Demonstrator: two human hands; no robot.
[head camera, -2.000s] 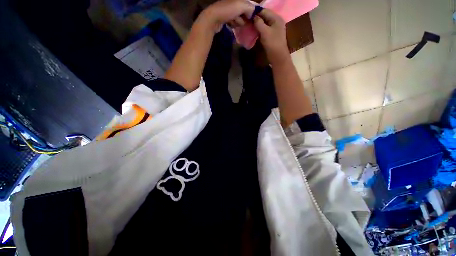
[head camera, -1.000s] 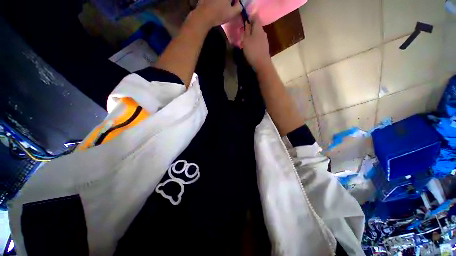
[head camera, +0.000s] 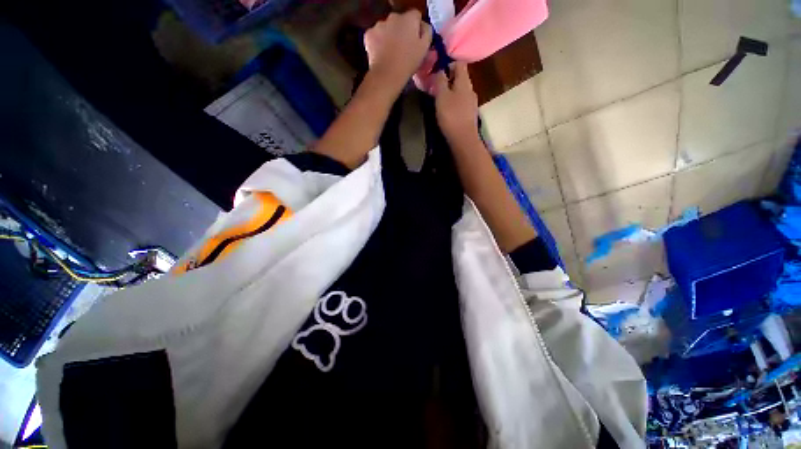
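A pink strip bundle (head camera: 501, 28) lies across my knees at the top of the view, cut in part by its edge. A dark navy bundle tie (head camera: 441, 54) goes round it and pinches it. My left hand (head camera: 400, 42) is closed at the left of the tie and grips one end of it. My right hand (head camera: 456, 93) is just below the tie, with its fingers pinched on the other end. The fingertips are small and partly hidden. A smaller pink part shows between the hands.
A brown block (head camera: 505, 72) is on the tiled floor (head camera: 615, 105) beyond my right hand. A dark scrap (head camera: 739, 60) lies on the floor. A blue box (head camera: 727, 256) stands at the right. A dark table (head camera: 79, 131) is at the left, with a blue basket (head camera: 35, 302).
My left hand has moved apart from my right hand, to the left of the tie. The tie shows more clearly round the pink bundle. The view has shifted slightly.
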